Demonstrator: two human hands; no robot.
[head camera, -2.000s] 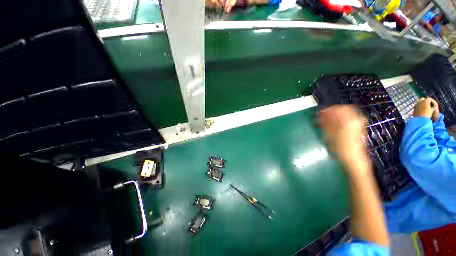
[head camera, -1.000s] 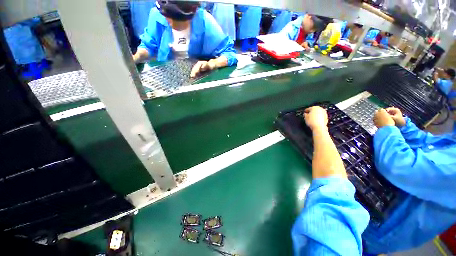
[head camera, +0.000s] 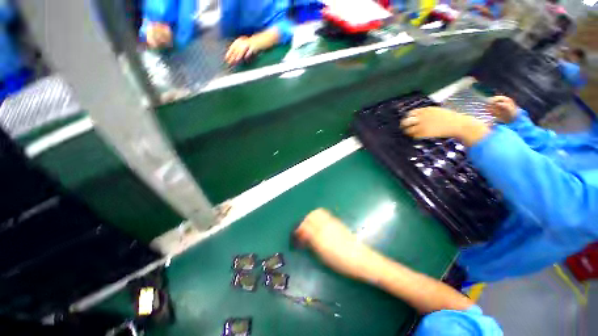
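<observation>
My right hand (head camera: 318, 231) reaches in over the green bench from the lower right. Its fingers are closed around a small dark module (head camera: 299, 239), mostly hidden and blurred. Left of the hand, several dark squarish modules (head camera: 245, 262) lie in a loose group. Another module (head camera: 237, 327) lies nearer me, at the picture's bottom edge. Dark tweezers (head camera: 307, 301) lie on the bench just right of the group. My left hand is not in view.
A stack of black blister trays (head camera: 429, 167) stands at the right; another person's hand (head camera: 429, 123) is over it. A grey metal post (head camera: 154, 157) rises at the left. A black fixture (head camera: 147, 302) with a pale block sits lower left.
My right hand has moved from the black tray left and towards me, over the bench near the modules. The neighbour's hand has moved over the tray.
</observation>
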